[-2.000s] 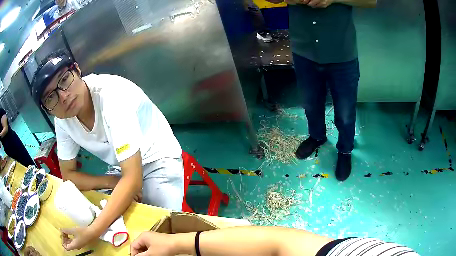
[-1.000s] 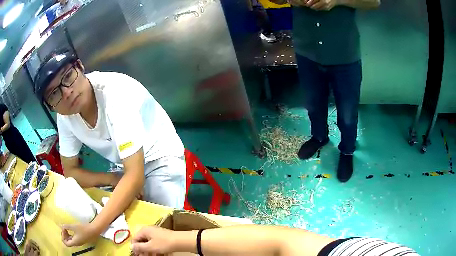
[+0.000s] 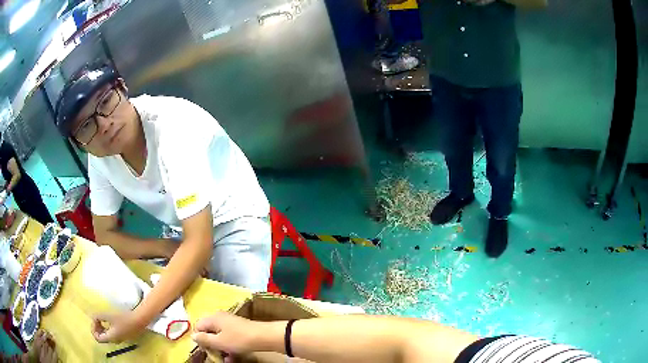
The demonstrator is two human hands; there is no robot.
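Observation:
My right hand [image 3: 222,334] reaches in from the lower right, with a black band on the wrist and a striped sleeve. Its fingers are bent downward at the bottom edge, beside the open brown cardboard box [image 3: 281,305]. The fingertips are partly hidden, and I cannot tell whether they hold anything. A small dark edge shows just below them, too unclear to name. My left hand is not in view. The forearm covers the near part of the box, and its inside is mostly hidden.
A person in white [image 3: 192,156] leans on the yellow table [image 3: 78,319], a hand near a dark stick [image 3: 121,350]. White red-edged gloves [image 3: 176,327], a white container [image 3: 110,280] and round plates [image 3: 50,283] lie left. Another person stands behind; red stool [image 3: 302,262], scrap on floor.
The whole view has shifted slightly, so most things sit a little further right. My right hand's fingers have tilted downward beside the box. The person in white keeps nearly the same pose.

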